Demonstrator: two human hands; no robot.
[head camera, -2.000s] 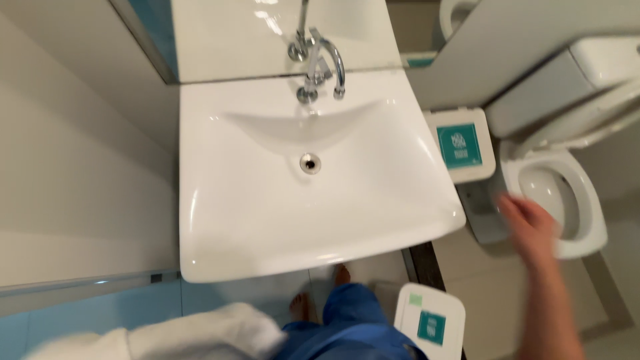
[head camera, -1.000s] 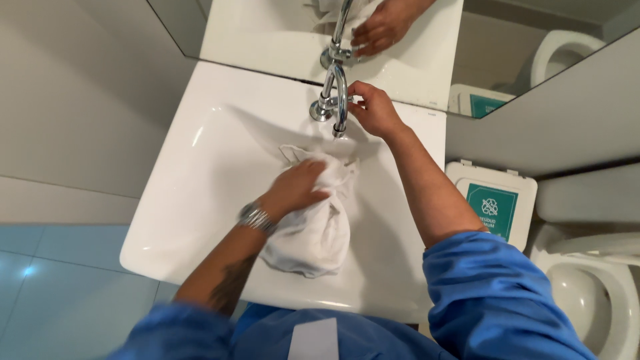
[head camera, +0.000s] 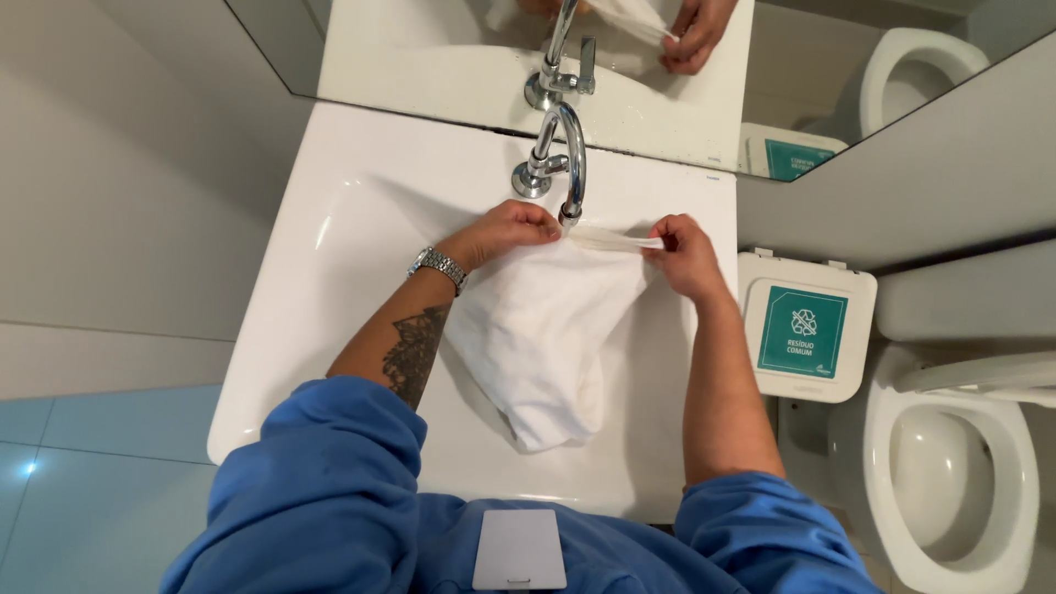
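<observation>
A white cloth (head camera: 544, 330) hangs spread in the basin of the white washbasin (head camera: 272, 346), its upper edge stretched below the spout of the chrome tap (head camera: 573, 157). My left hand (head camera: 507, 235), with a metal-banded watch (head camera: 441, 268) at the wrist, pinches the cloth's upper left edge close to the spout. On the right, my right hand (head camera: 685, 256) grips the upper right corner between thumb and fingers. The lower part of the cloth hangs in folds. Whether water is running from the spout is hard to tell.
Behind the basin, a mirror (head camera: 412, 49) reflects the tap and a hand. A white lidded bin (head camera: 808, 388) with a green label stands right of the basin, beside an open toilet (head camera: 949, 478). A wall (head camera: 107, 181) is on the left.
My right hand has moved from the tap to the cloth's edge. My left hand has moved up to its other side, and the bunched cloth is now spread wider. The view has shifted.
</observation>
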